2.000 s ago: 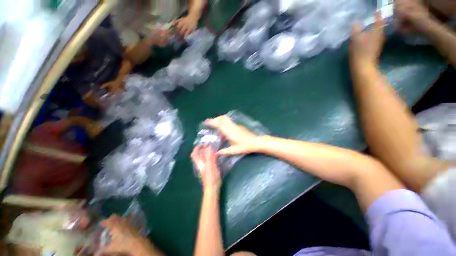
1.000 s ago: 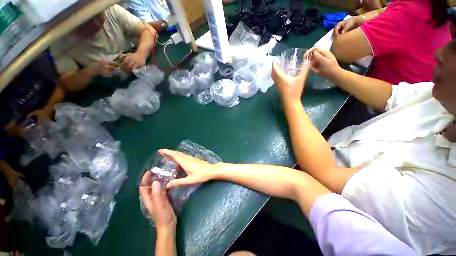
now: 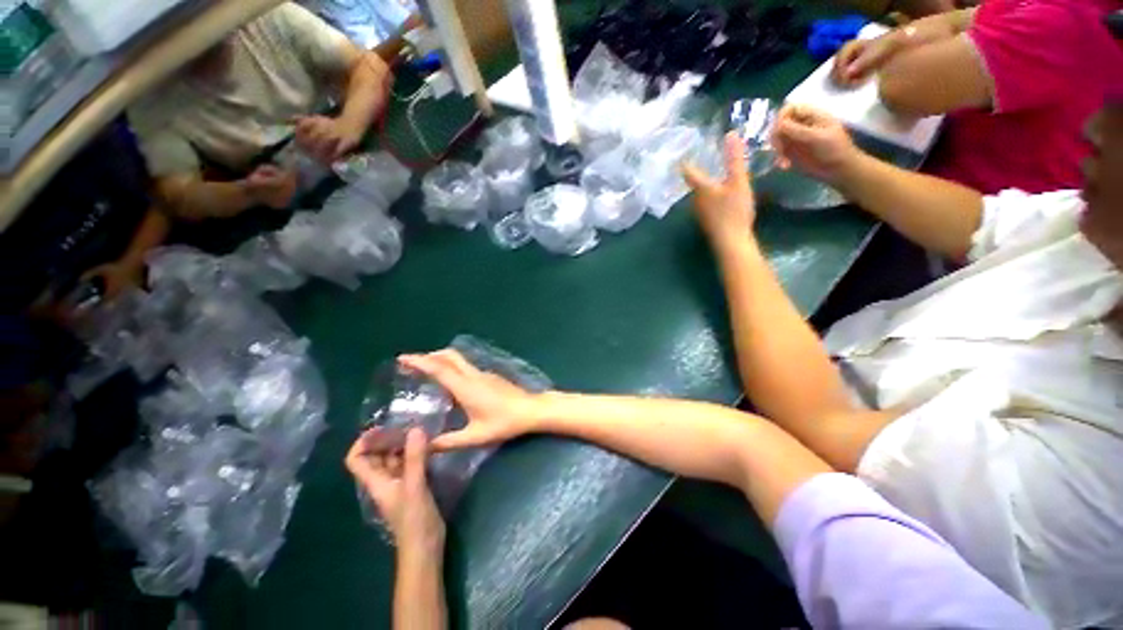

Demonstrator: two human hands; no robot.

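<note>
A clear round container (image 3: pixel 413 409) with glare on it lies between my two hands, low over the table. A thin clear poly bag (image 3: pixel 507 364) lies under and around it and spreads out behind my right hand. My left hand (image 3: pixel 400 486) holds the container's near side with its fingertips. My right hand (image 3: pixel 478 400) curves over its far and right side, thumb and fingers on it. The glare hides whether the container is fully inside the bag.
Bagged containers (image 3: pixel 234 418) heap along the left. More containers (image 3: pixel 560 215) stand at the far side beside a white upright post (image 3: pixel 539 68). A neighbour's hand (image 3: pixel 727 191) is at the right. A black bundle (image 3: pixel 690 43) lies on the glossy green table (image 3: pixel 591 308).
The view has steadied since the oldest frame. My hands stay on the container; my left fingers have shifted slightly. The neighbour's hands at the right have moved a little and the held piece has tilted.
</note>
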